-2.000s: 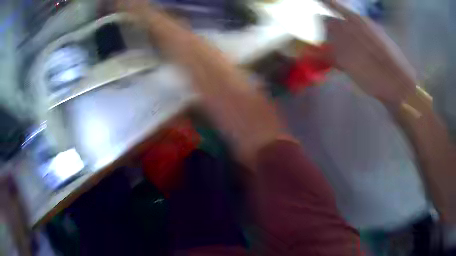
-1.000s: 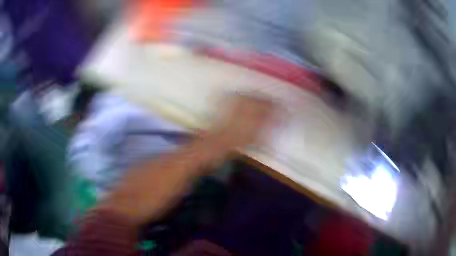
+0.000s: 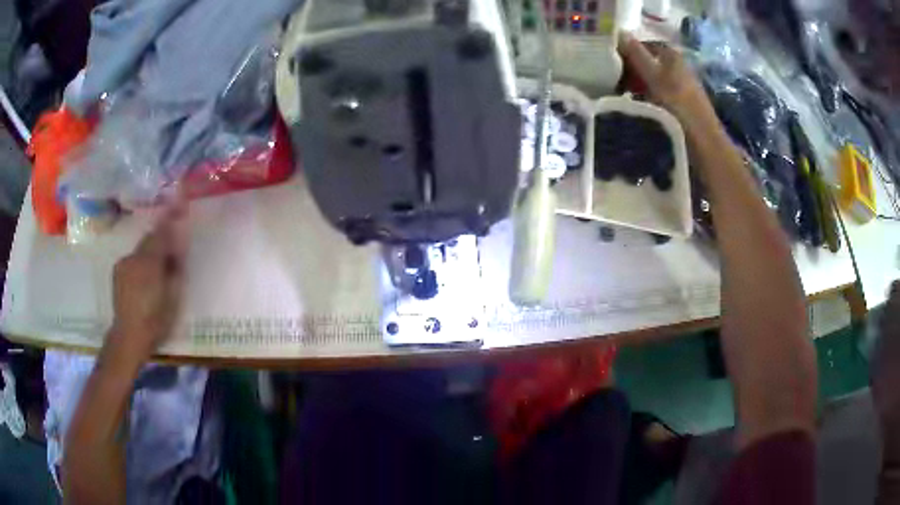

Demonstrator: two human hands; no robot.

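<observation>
The sewing machine head stands mid-table, its dark grey slotted cover over the metal needle plate. The small dark button clamp sits above the plate. My left hand is over the table at the left, slightly blurred, index finger extended toward the red packet; nothing shows in it. My right hand is behind the button tray, at the right edge of the control panel. Its fingertips are partly hidden, so I cannot tell if it grips anything.
The cream work lamp stands right of the head. Grey cloth, a clear bag and an orange item lie left. Dark bagged parts and a yellow item lie right. A red basket is below the table.
The view has swung from heavily blurred, tilted views to a nearly level one facing the machine. Both hands now show, apart, on either side of the head.
</observation>
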